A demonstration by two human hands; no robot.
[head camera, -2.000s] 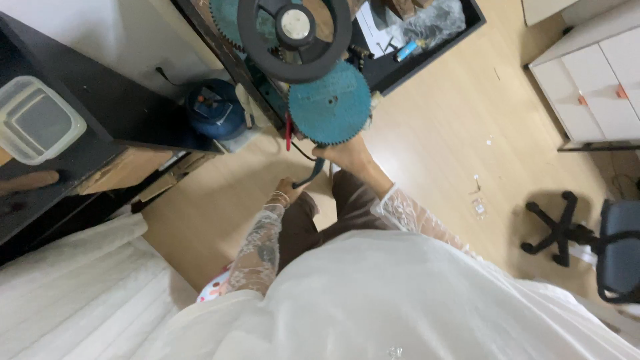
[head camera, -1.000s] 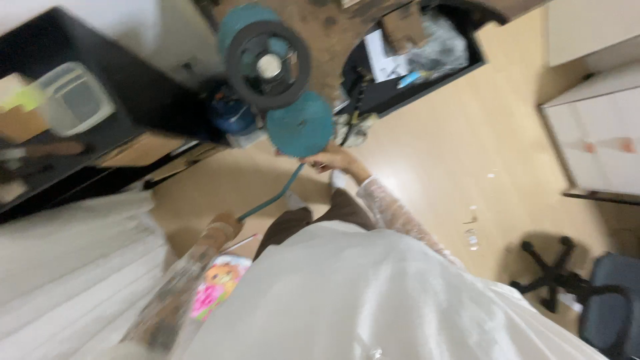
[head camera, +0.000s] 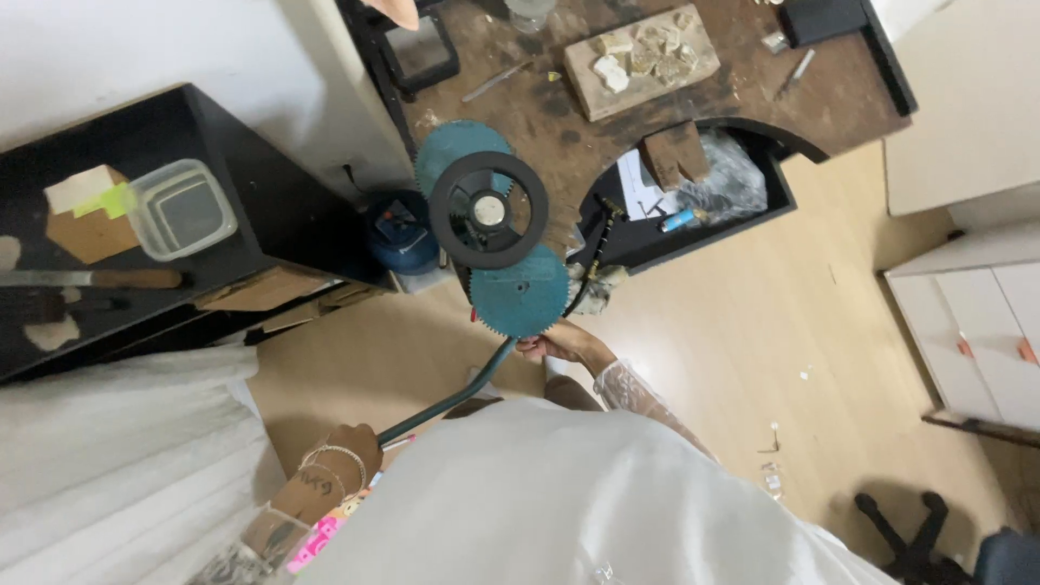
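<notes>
My left hand (head camera: 357, 451) is closed around the lower end of a long, bent teal metal crank handle (head camera: 443, 404). The handle's upper end meets the lower edge of a toothed teal gear (head camera: 520, 292) on a geared bench machine that looks like a rolling mill. My right hand (head camera: 561, 341) is just below that gear, by the handle's upper end; its fingers are partly hidden, so its hold is unclear. Above the gear sits a black handwheel (head camera: 487, 210) with a pale hub. A second teal gear (head camera: 461, 150) shows behind the wheel.
A worn wooden workbench (head camera: 561, 146) bears a block (head camera: 589, 81) with rough pale pieces. Below its curved cutout an open black drawer (head camera: 691, 245) holds paper and plastic. A blue gas cylinder (head camera: 404, 244) stands left of the machine; a black shelf unit (head camera: 244, 162) and white curtain (head camera: 122, 455) are farther left.
My left hand has moved left and toward my body, away from the gear, with the crank handle in it. My right hand stays near the lower gear. The view now shows more of the bench.
</notes>
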